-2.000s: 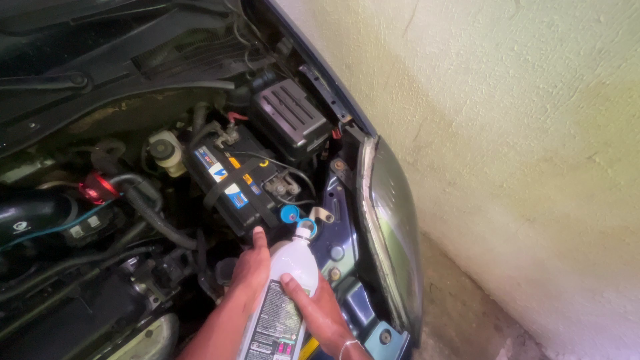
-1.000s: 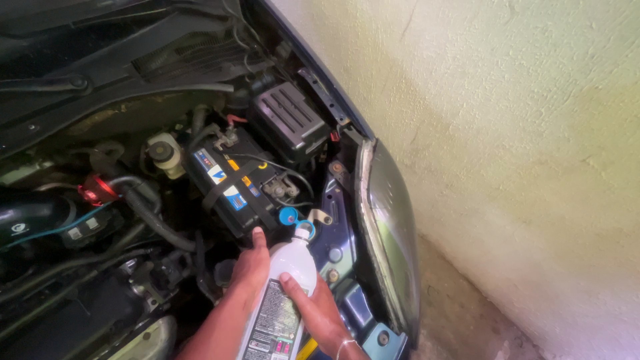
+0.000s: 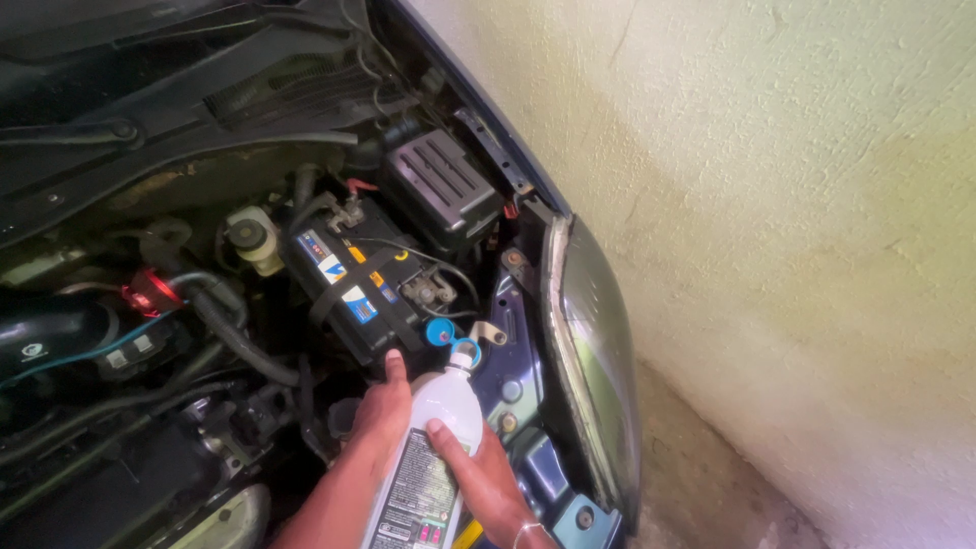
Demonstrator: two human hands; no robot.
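Observation:
A white plastic bottle (image 3: 446, 404) with a printed label is tilted in both hands, its neck toward a filler opening with a blue rim (image 3: 467, 351). The bottle's mouth overlaps that rim; whether liquid flows cannot be told. A blue flip cap (image 3: 440, 332) stands raised beside the opening. My left hand (image 3: 386, 404) lies along the bottle's left side, thumb up, its fingers mostly hidden. My right hand (image 3: 480, 473) grips the right side, thumb across the label. Just beyond is the car battery (image 3: 358, 282) under a black strap.
A black fuse box cover (image 3: 442, 179) sits behind the battery. At left are a brake fluid reservoir (image 3: 253, 238), a red hose clamp (image 3: 152, 293) and hoses. The headlight (image 3: 598, 351) borders the bay on the right, near a rough plastered wall (image 3: 762, 191).

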